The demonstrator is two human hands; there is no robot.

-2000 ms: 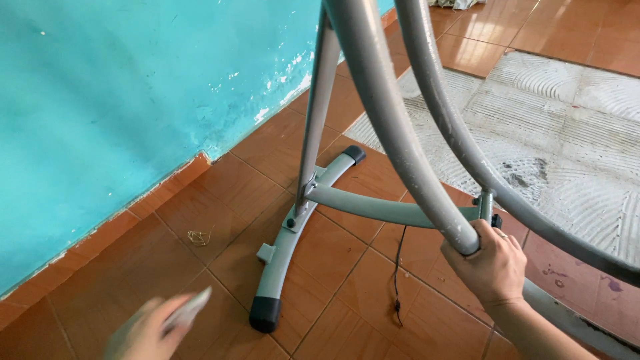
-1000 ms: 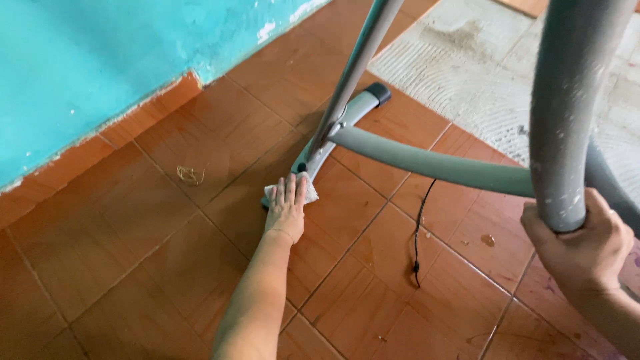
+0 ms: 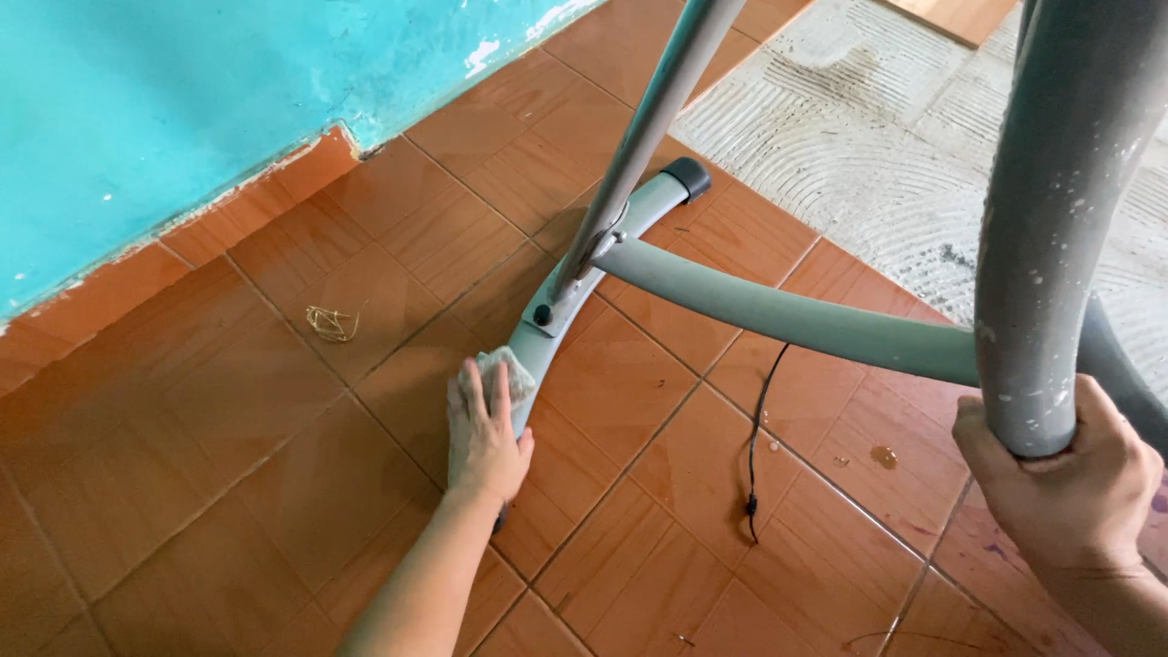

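My left hand (image 3: 486, 447) presses a crumpled whitish cloth or wipe (image 3: 509, 370) against the curved grey metal foot bar (image 3: 561, 306) of a tubular frame. A black end cap (image 3: 686, 177) covers the bar's far end; my hand and wrist hide most of its near part. An upright tube (image 3: 643, 119) is bolted to the bar, and a curved crossbar (image 3: 794, 315) runs right from the joint. At the right, my right hand (image 3: 1063, 474) grips the lower end of a thick grey tube (image 3: 1049, 228) with paint-like specks, fingers partly hidden behind it.
A turquoise wall (image 3: 182, 100) with an orange tile skirting (image 3: 219, 224) borders the brown tiled floor (image 3: 274, 511). A thin black cable (image 3: 754, 456) hangs or lies below the crossbar. A tangle of straw-coloured strands (image 3: 333, 323) lies at left. Ridged grey mortar (image 3: 821, 119) covers the floor at upper right.
My left hand, at first away from the foot bar, came onto it with the cloth and has since moved along it towards its near end. My right hand keeps its hold on the tube.
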